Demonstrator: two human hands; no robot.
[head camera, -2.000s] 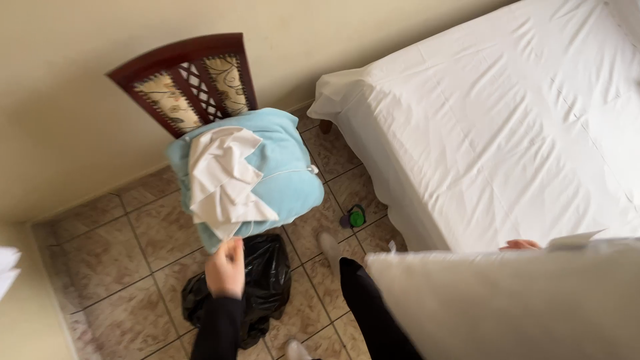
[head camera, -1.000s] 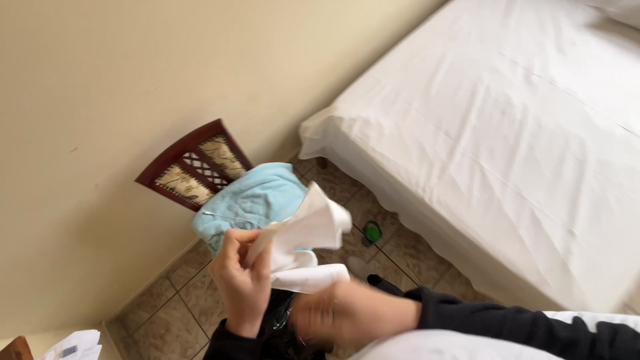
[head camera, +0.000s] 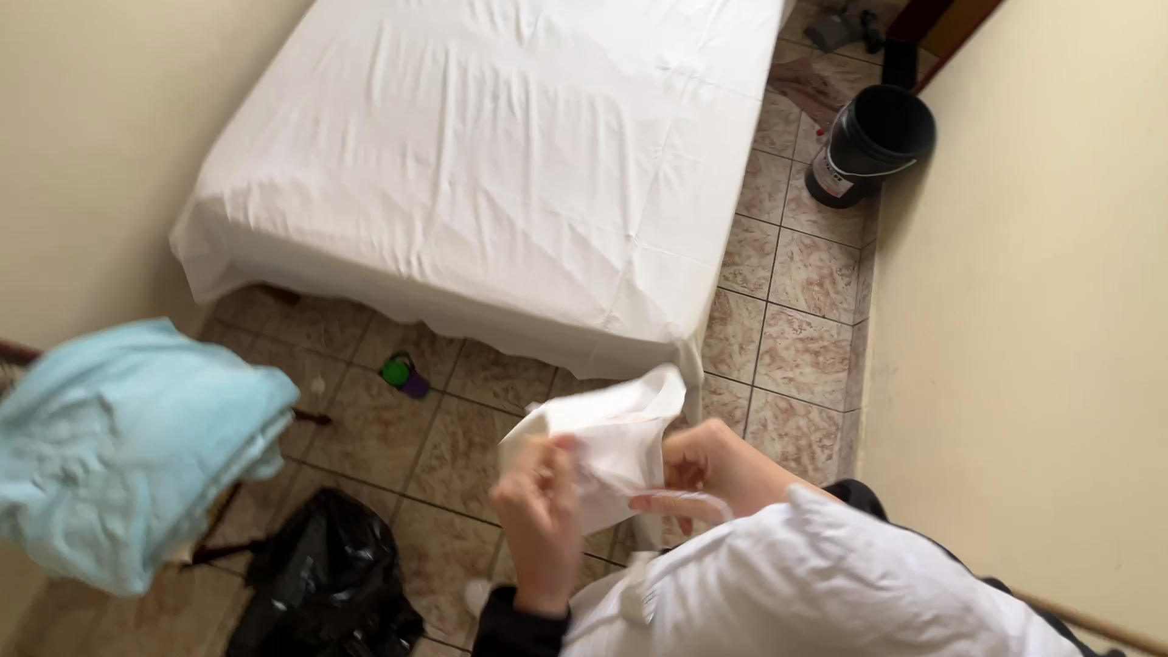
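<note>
A white cloth (head camera: 607, 438) is stretched between my two hands in front of the bed's near corner. My left hand (head camera: 540, 502) grips its left edge, slightly blurred. My right hand (head camera: 707, 470) pinches its right side, with a narrow strip of the fabric by the fingers. A larger bundle of white fabric (head camera: 803, 584) lies over my right forearm and hides part of it. The bed (head camera: 511, 173) beyond bears a wrinkled white sheet.
Light blue folded fabric (head camera: 137, 438) lies on the chair at left, beside a black plastic bag (head camera: 328, 575). A green and purple object (head camera: 404, 374) is on the tiled floor (head camera: 812, 347) near the bed. A black bucket (head camera: 871, 146) stands by the right wall.
The white cloth lay on the blue fabric two seconds ago; now both my hands hold it, away from the chair. The view has swung right.
</note>
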